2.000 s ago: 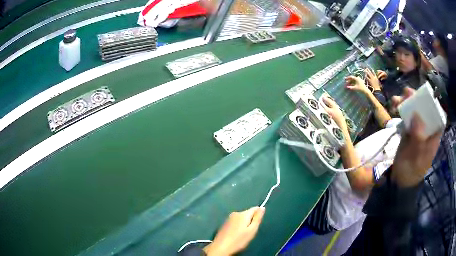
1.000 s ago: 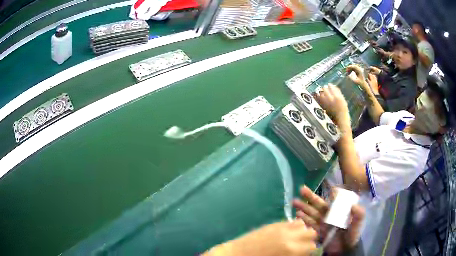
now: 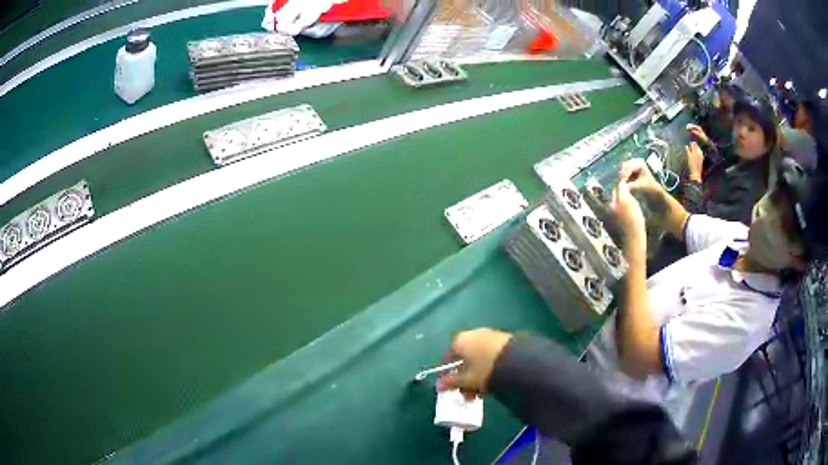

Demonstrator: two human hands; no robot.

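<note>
A white corded unit [image 3: 458, 410] is at the green bench edge near the bottom centre, its white cable running down out of the picture. My right hand [image 3: 477, 359], in a dark sleeve coming from the lower right, has its fingers closed on the unit's upper end. A short white piece, perhaps cable, sticks out leftward from the fingers. My left hand is out of the picture.
A flat fixture plate [image 3: 487, 211] lies at the belt's near edge. Stacked fixtures [image 3: 565, 263] stand right of it, beside a worker in white [image 3: 717, 300]. More plates [image 3: 263, 133], a plate stack [image 3: 243, 62] and a white bottle [image 3: 135, 69] are across the belt.
My right hand has moved left over the bench with the white unit. My left hand has left the picture. The cable no longer stretches over the belt. Far-lane plates have shifted left.
</note>
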